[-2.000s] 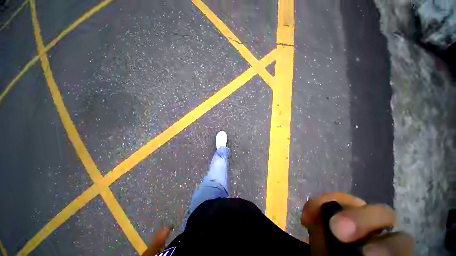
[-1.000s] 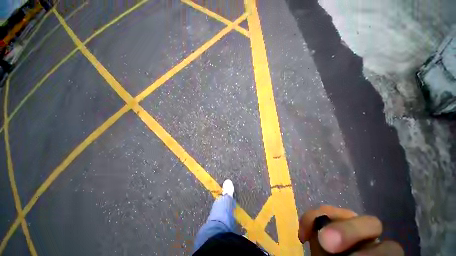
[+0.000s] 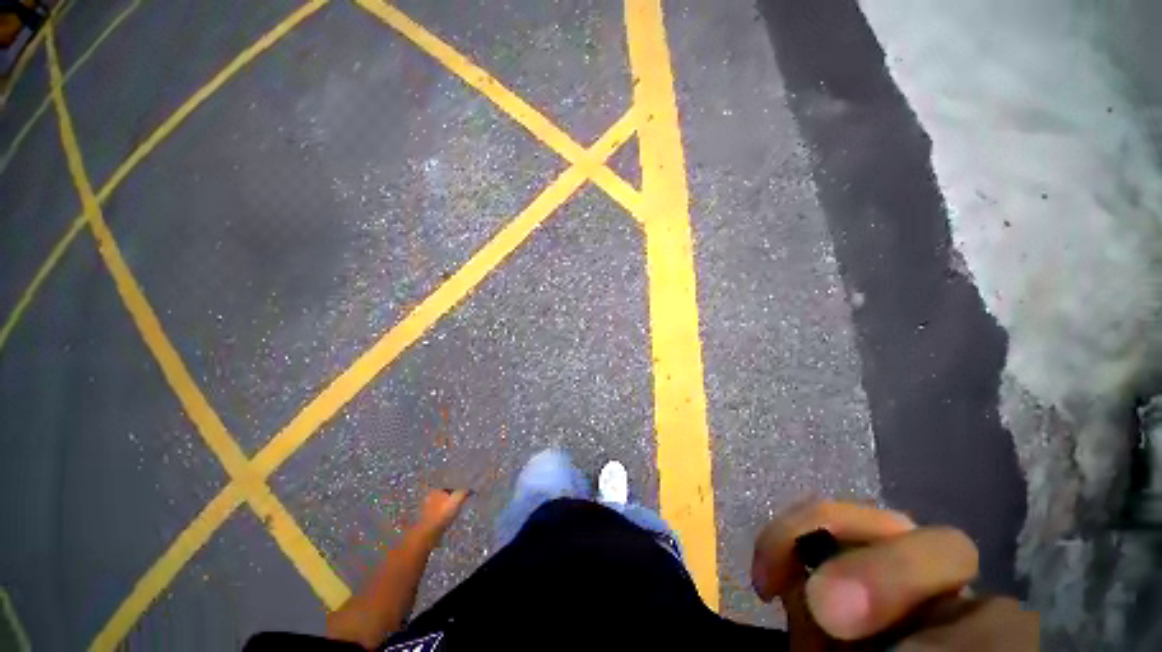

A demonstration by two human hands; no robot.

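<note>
My right hand (image 3: 879,573) is large and close to the camera at the lower right, its fingers curled round a small dark object (image 3: 816,549). Only the object's black tip shows between thumb and fingers; the rest is hidden. My left hand (image 3: 442,504) hangs low at the lower left, at the end of a bare forearm. It is small in view, with a small dark spot at its fingertips, and I cannot tell whether it holds anything.
Grey asphalt (image 3: 535,331) carries crossing yellow lines and a thick yellow line (image 3: 675,318). A dark strip (image 3: 918,331) and pale, rough ground (image 3: 1019,166) run along the right. One white shoe (image 3: 613,483) and blue trousers show below me.
My left hand and forearm have come into view at the lower left. The road markings and pale ground have shifted. My right hand still holds the dark object at the lower right.
</note>
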